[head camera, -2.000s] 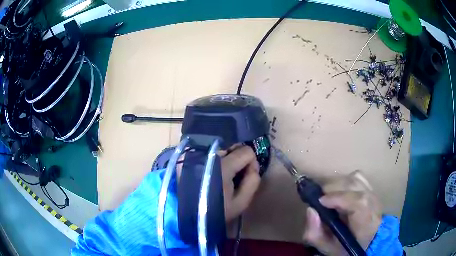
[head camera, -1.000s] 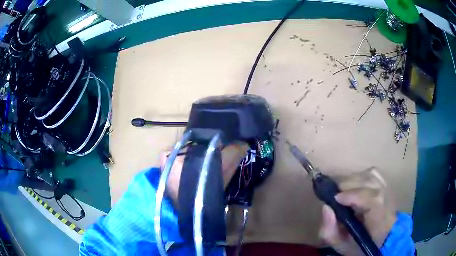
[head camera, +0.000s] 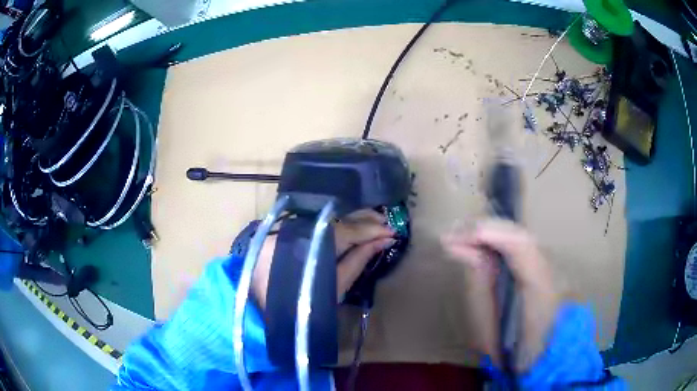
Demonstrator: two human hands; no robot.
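Note:
The black headset [head camera: 344,179] lies on the cardboard mat with its open ear cup facing down toward me. A green circuit board [head camera: 397,220] shows in that cup. The boom microphone [head camera: 229,176] sticks out left. My left hand [head camera: 363,248] reaches past the headband [head camera: 302,290], its fingertips pinched inside the cup beside the board; what they pinch is too small to tell. My right hand [head camera: 508,260] is blurred and holds the soldering iron [head camera: 502,191] with its tip pointing up, away from the cup.
Small wired components [head camera: 569,114] lie piled at the right of the cardboard mat [head camera: 222,114]. The green solder spool [head camera: 604,30] and the iron stand with its sponge [head camera: 633,126] are at the upper right. More headsets [head camera: 76,145] are heaped at left. The headset cable [head camera: 393,72] runs to the back.
My right hand has swung the soldering iron from pointing at the cup to pointing up toward the back. My left fingers, hidden behind the headband a second ago, are in the cup by the board.

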